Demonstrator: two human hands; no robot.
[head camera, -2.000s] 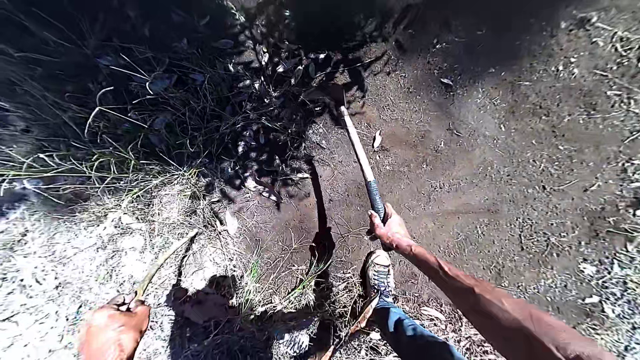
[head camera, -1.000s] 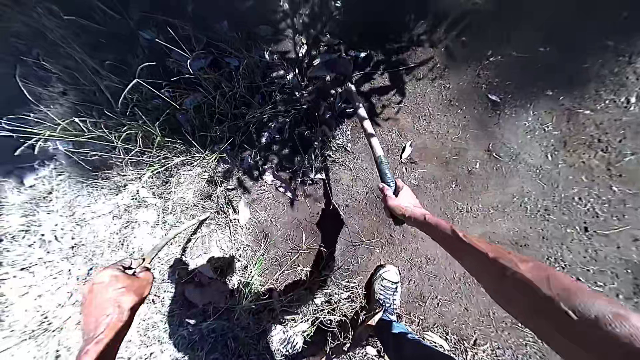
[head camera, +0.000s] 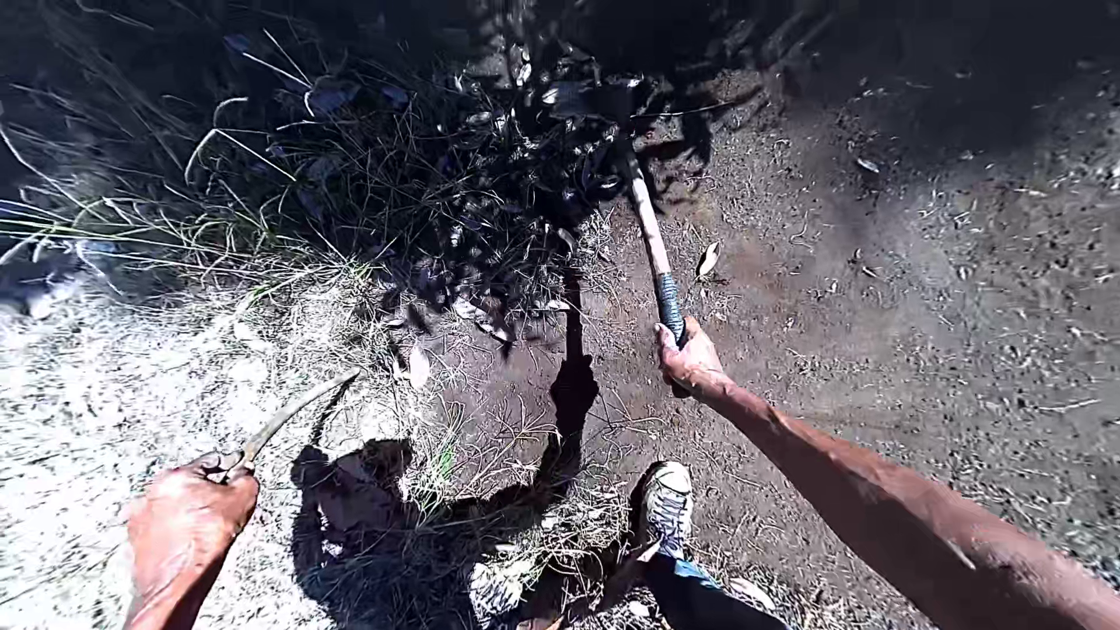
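My right hand (head camera: 691, 357) grips the dark wrapped end of a wooden-handled tool (head camera: 648, 219), right of the middle of the view. The handle runs up and slightly left from my fist. Its head lies in deep shadow among leaves at the top, so I cannot tell its exact kind. At the lower left, my left hand (head camera: 194, 512) is closed around a short, slightly curved stick (head camera: 297, 411), whose free end points up and to the right over pale dry ground.
Tangled grass (head camera: 262, 192) and shaded leaf litter fill the upper left. My shoe (head camera: 669, 507) stands on the dirt at the bottom, with dry grass (head camera: 542, 542) beside it. Bare brown soil (head camera: 875, 350) with scattered debris spreads to the right. Shadows of my body fall across the ground.
The view has shifted somewhat. Both hands keep their hold on the stick and the tool, and the tool's head stays near the shaded leaves.
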